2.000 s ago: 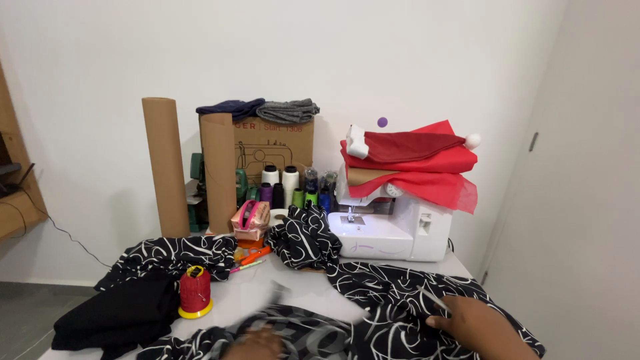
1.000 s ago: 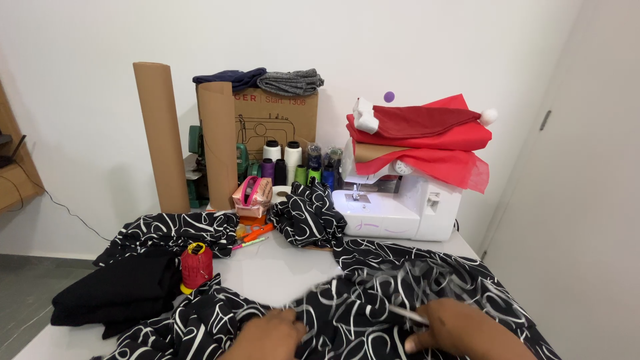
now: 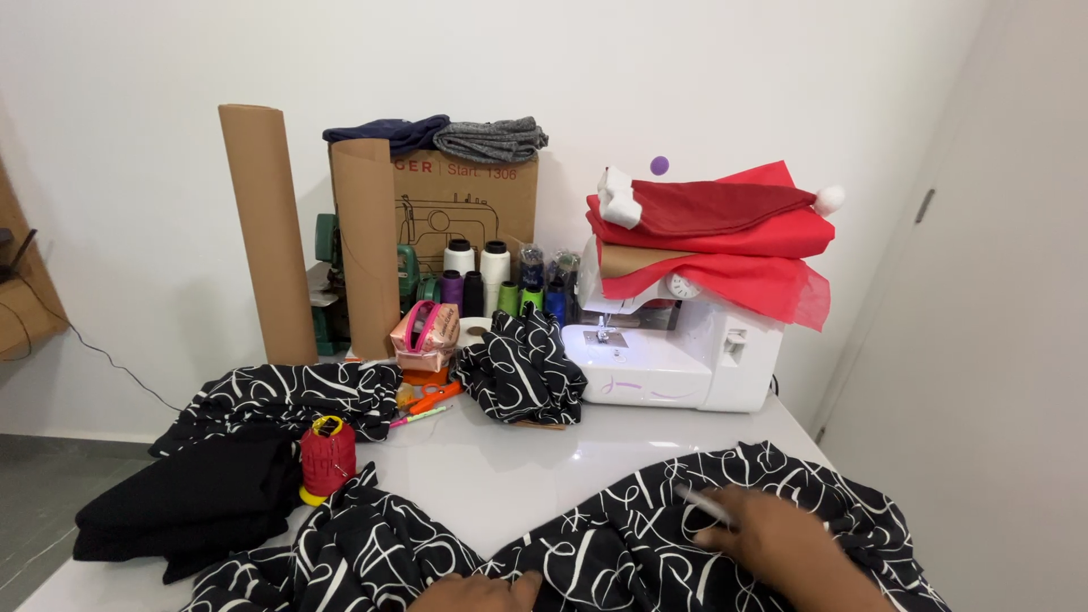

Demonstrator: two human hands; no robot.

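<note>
Black fabric with a white squiggle print lies spread over the front of the white table. My left hand is at the bottom edge, its fingers on the fabric; the rest of it is cut off by the frame. My right hand is over the fabric on the right, closed on a thin, light-coloured, pen-like tool, blurred, whose tip points up and left. Left of the printed fabric stands a red thread cone with pins stuck in it, beside folded black cloth.
A white sewing machine with its lamp on carries red cloth. Behind the table's middle are thread cones, a pink pouch, orange-handled scissors and bunched printed fabric. Brown paper rolls stand at left.
The printed fabric at the front has been shifted and spread differently, with its right part now raised in folds. My right hand has moved up and right from one second ago, still with the thin tool.
</note>
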